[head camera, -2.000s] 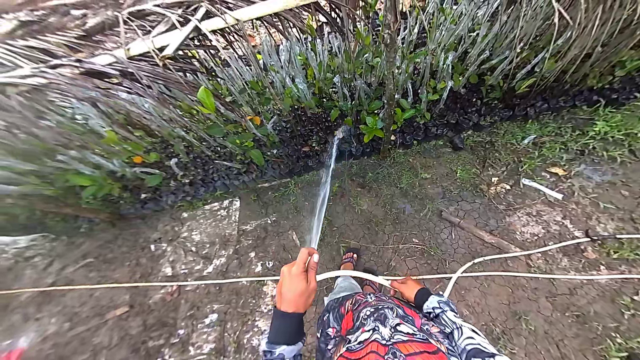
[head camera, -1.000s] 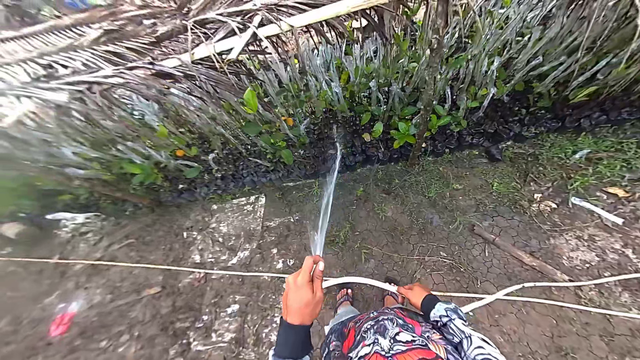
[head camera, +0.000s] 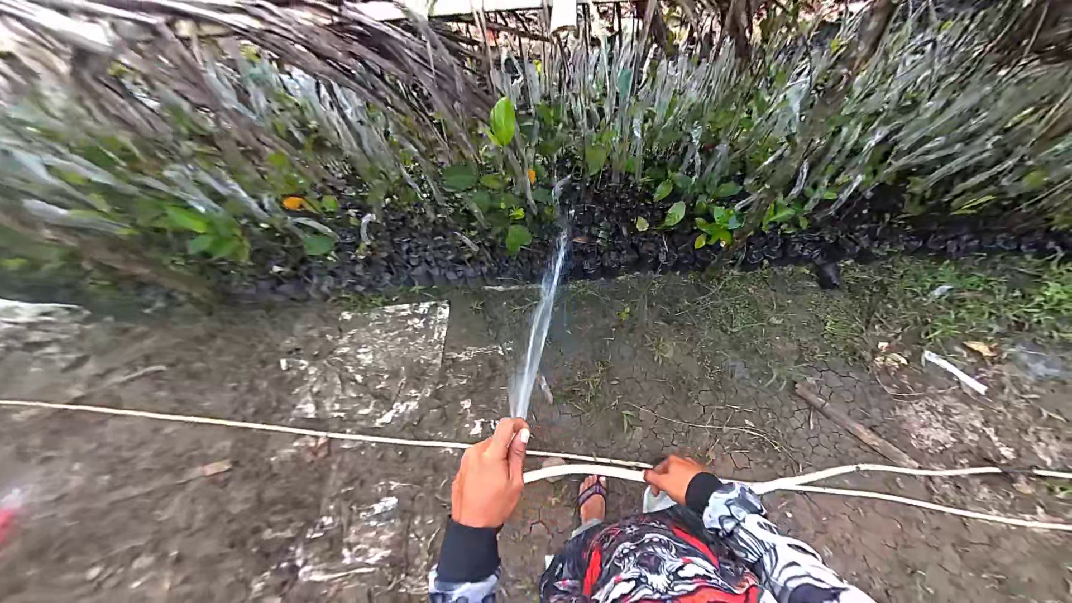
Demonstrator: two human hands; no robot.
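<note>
A white hose (head camera: pixel 578 472) runs between my two hands at the lower middle. My left hand (head camera: pixel 490 476) grips it near its end, which the fingers hide, with the thumb at the top. From there a jet of water (head camera: pixel 540 335) shoots forward to the dark, wet edge of the plants (head camera: pixel 712 218). My right hand (head camera: pixel 675 478) is closed around the hose farther back, in front of my patterned shirt (head camera: pixel 653 561). Beyond my right hand the hose goes on to the right over the ground.
A thin pale line (head camera: pixel 251 425) crosses the cracked mud from the left. A stick (head camera: pixel 854 425) and a white scrap (head camera: pixel 955 372) lie at the right. Dry fronds (head camera: pixel 352 59) hang over the plants. My sandalled foot (head camera: pixel 592 498) stands below the hose.
The view has shifted left since one second ago. Both hands keep hold of the hose, and the water still flows forward to the plants' edge.
</note>
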